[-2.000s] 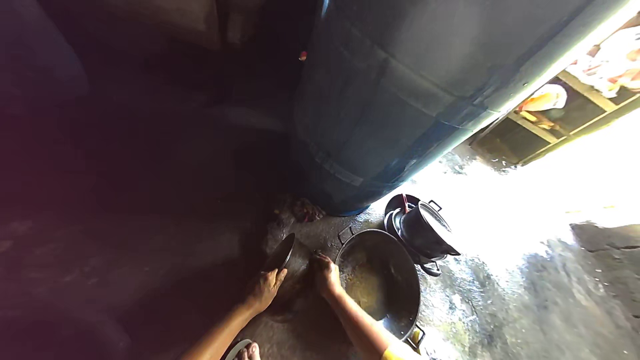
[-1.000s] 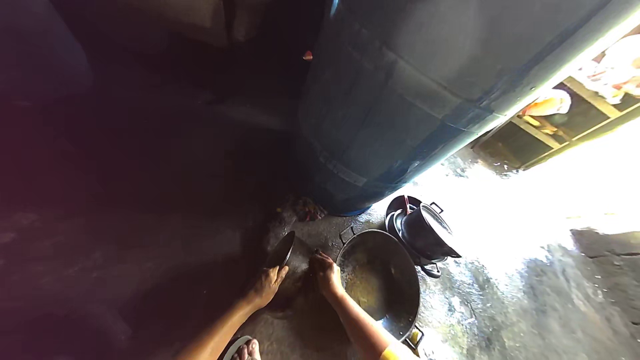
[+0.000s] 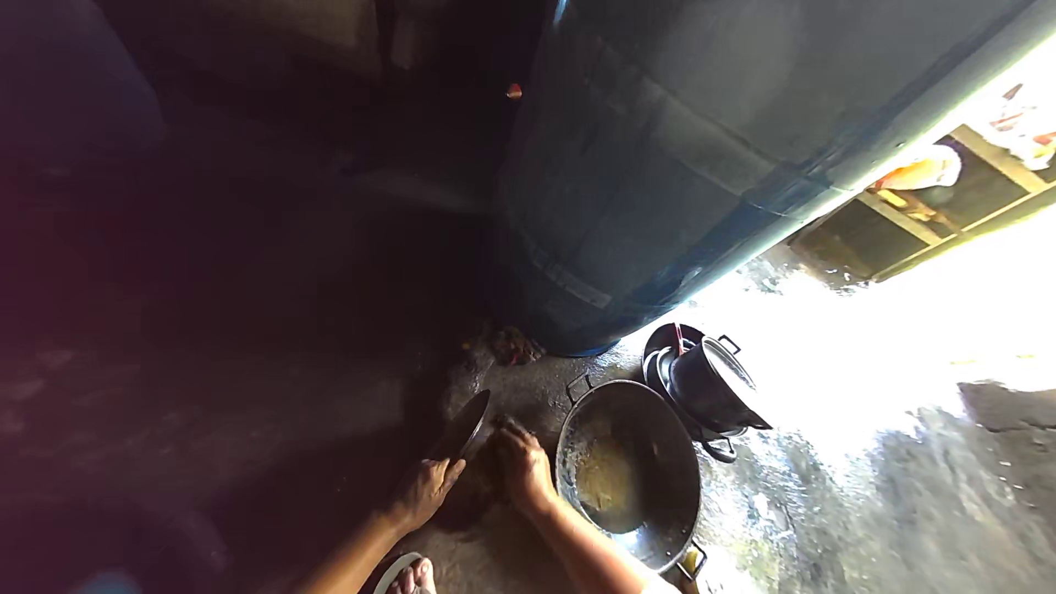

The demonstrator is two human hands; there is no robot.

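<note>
My left hand point(image 3: 429, 488) grips the rim of a dark round vessel point(image 3: 469, 422), probably a pot or pan, which is tilted on edge; its body is lost in shadow. Just right of it is my right hand point(image 3: 521, 462), fingers curled, at a small dark item that is too dim to name. Beside my right forearm a large two-handled wok point(image 3: 660, 462) rests on the floor with cloudy brownish liquid in it.
Behind the wok a dark pot point(image 3: 714, 384) leans among stacked pans point(image 3: 660, 338). A big blue-grey drum point(image 3: 660, 165) rises above. A wooden rack point(image 3: 899, 219) stands at the right. My sandalled foot point(image 3: 412, 577) is at the bottom.
My right hand has moved a little away from the tilted vessel, towards the wok. The vessel's rim now shows narrower than one second ago. The wok and the stacked pots have stayed in place.
</note>
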